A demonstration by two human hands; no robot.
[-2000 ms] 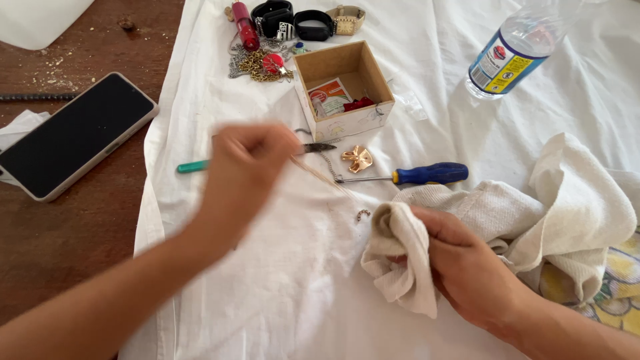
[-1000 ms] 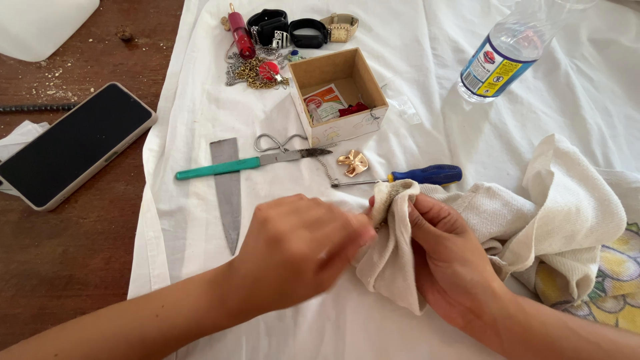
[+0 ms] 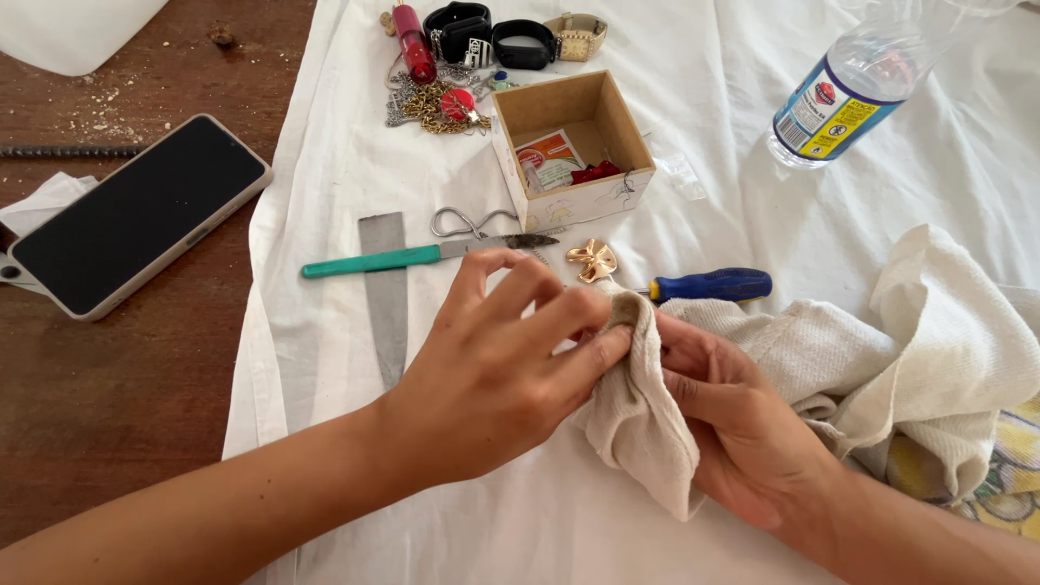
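Observation:
My right hand (image 3: pixel 739 414) grips a bunched part of a cream cloth (image 3: pixel 642 439), whose rest trails off to the right. My left hand (image 3: pixel 512 366) touches the folded top of that cloth with its fingertips; whether something small is pinched there is hidden. Just beyond the fingers lie a gold-coloured metal ornament (image 3: pixel 593 260) and a screwdriver with a blue handle (image 3: pixel 715 285), its shaft partly covered. A green-handled knife (image 3: pixel 374 262) rests across a flat grey metal blade (image 3: pixel 385 305). Behind the knife is a looped metal wire piece (image 3: pixel 463 221).
A small open wooden box (image 3: pixel 581 207) holds packets and something red. Watches (image 3: pixel 524 45), chains (image 3: pixel 431 106) and a red-handled tool (image 3: pixel 414 49) lie behind it. A labelled clear plastic bottle (image 3: pixel 841 106) stands at the back right. A smartphone (image 3: pixel 142 215) lies at the left.
My left hand, raised over the knife two seconds ago, has come down and right to the cloth. The knife and grey blade show more fully than then. My right hand still holds the cloth.

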